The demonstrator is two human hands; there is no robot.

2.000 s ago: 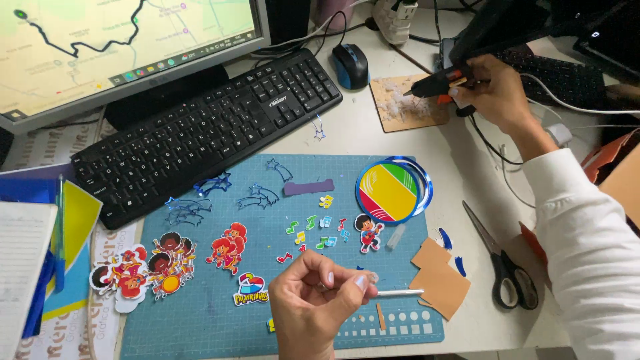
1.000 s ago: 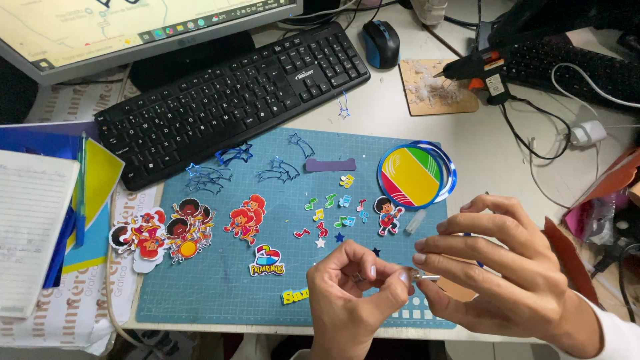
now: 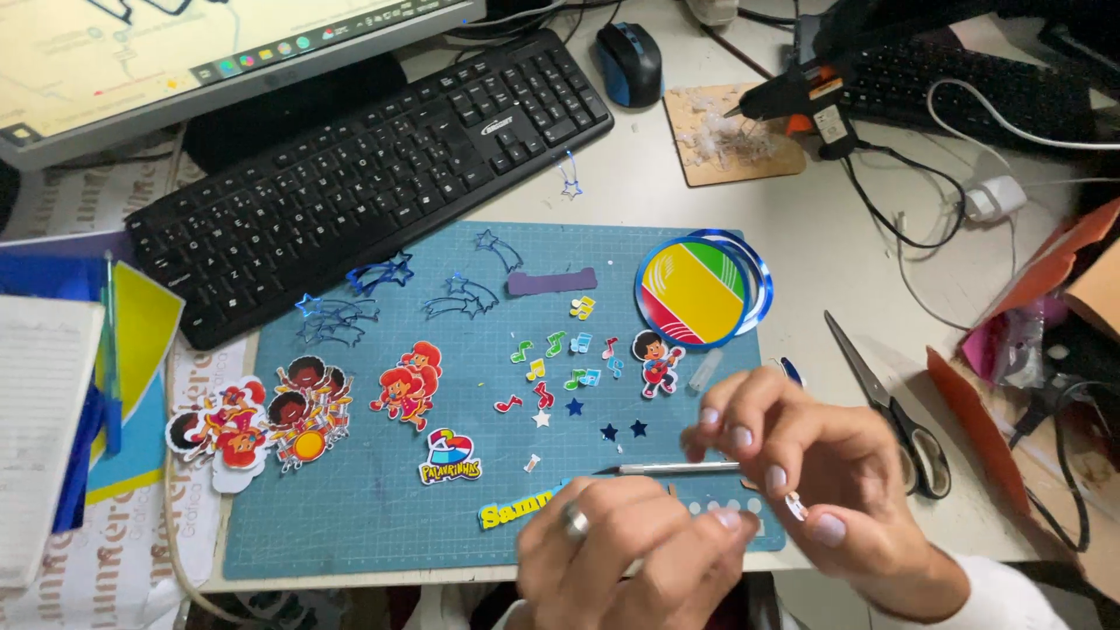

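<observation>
My right hand (image 3: pixel 831 481) pinches a small white piece (image 3: pixel 795 506) between thumb and finger. Beside it, my left hand (image 3: pixel 634 556) has curled fingers; whether it grips anything is hidden. A craft knife (image 3: pixel 678 469) lies just beyond my hands on the teal cutting mat (image 3: pixel 367 534). Small paper music notes (image 3: pixel 536 368), star cutouts (image 3: pixel 574 407) and a guitar-player cutout (image 3: pixel 658 362) lie farther up. Left of them are red-haired figures (image 3: pixel 409 385), a drummer cutout (image 3: pixel 308 416) and a logo cutout (image 3: pixel 449 457). A striped round piece (image 3: pixel 691 293) sits at the mat's upper right.
A black keyboard (image 3: pixel 376 175) and mouse (image 3: pixel 630 63) sit beyond the mat. The hot glue gun (image 3: pixel 801 101) is at a glue-covered board (image 3: pixel 774 162). Scissors (image 3: pixel 884 407) lie right of the mat, near torn cardboard (image 3: pixel 989 437). A notebook (image 3: pixel 48 420) is at the left.
The glue gun was in my right hand two seconds ago and is now out of it. The craft knife, near my hands before, now lies on the mat. My hands have moved apart.
</observation>
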